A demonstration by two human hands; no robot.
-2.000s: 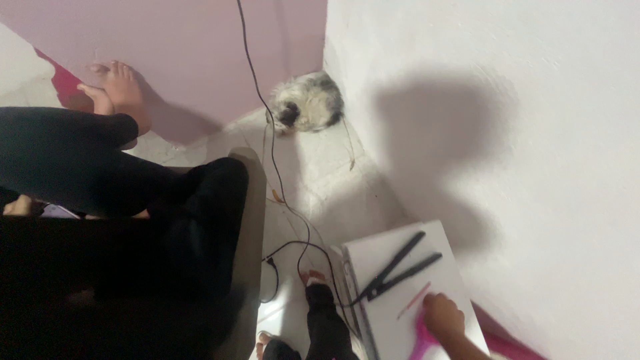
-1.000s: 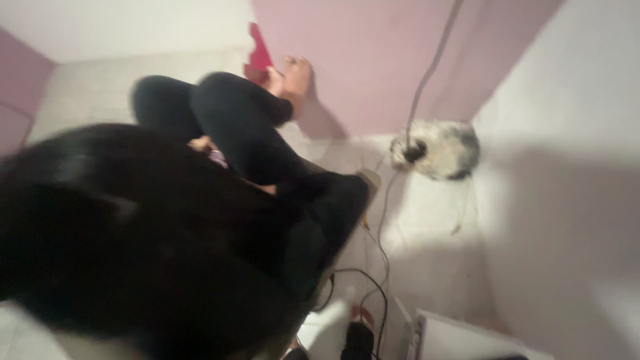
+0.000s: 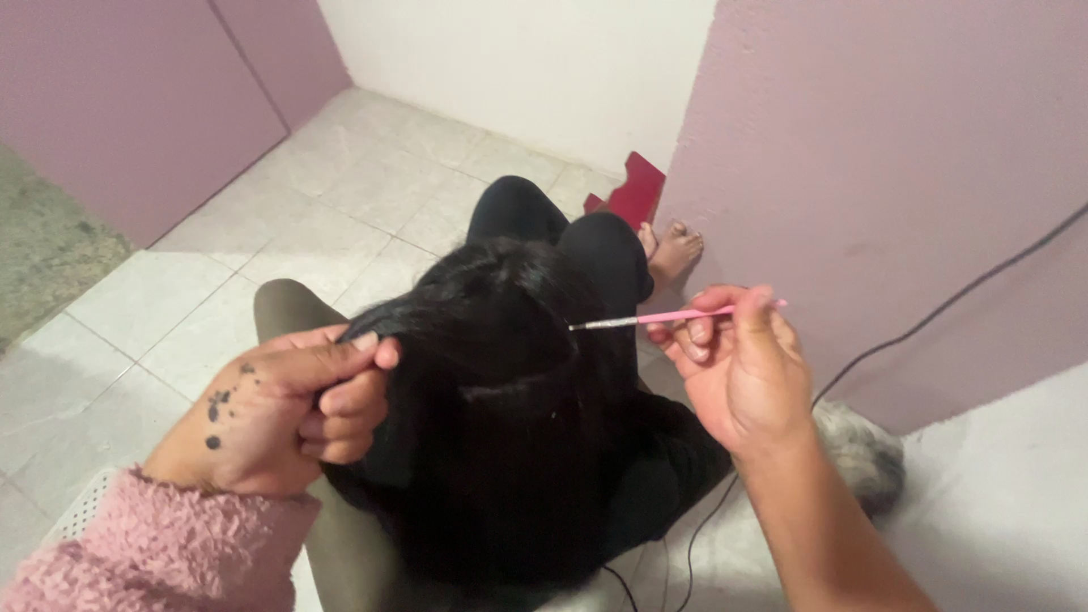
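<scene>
My left hand (image 3: 289, 399), with dark spots on its back and a fluffy pink sleeve, pinches a lock of dark hair (image 3: 382, 321) on the left of a seated person's head. In my right hand (image 3: 739, 365) is a thin pink-handled brush (image 3: 671, 316) with a silvery shaft, held between thumb and fingers. Its tip points left, over the right side of the dark hair (image 3: 501, 340); whether it touches cannot be told. A parting line shows across the crown. The person wears black clothes, with knees (image 3: 599, 246) drawn up beyond the head.
A furry grey-and-white animal (image 3: 858, 455) lies by the pink wall (image 3: 875, 195) on the right. A dark cable (image 3: 943, 302) runs past it. Beyond the knees are bare feet (image 3: 676, 255) and a red object (image 3: 637, 191). A greyish seat edge (image 3: 293, 319) shows at left.
The view has swung left, onto the person's head. Both my hands are now in view, the left on hair and the right with the brush. The black hair straightener seen earlier is out of view.
</scene>
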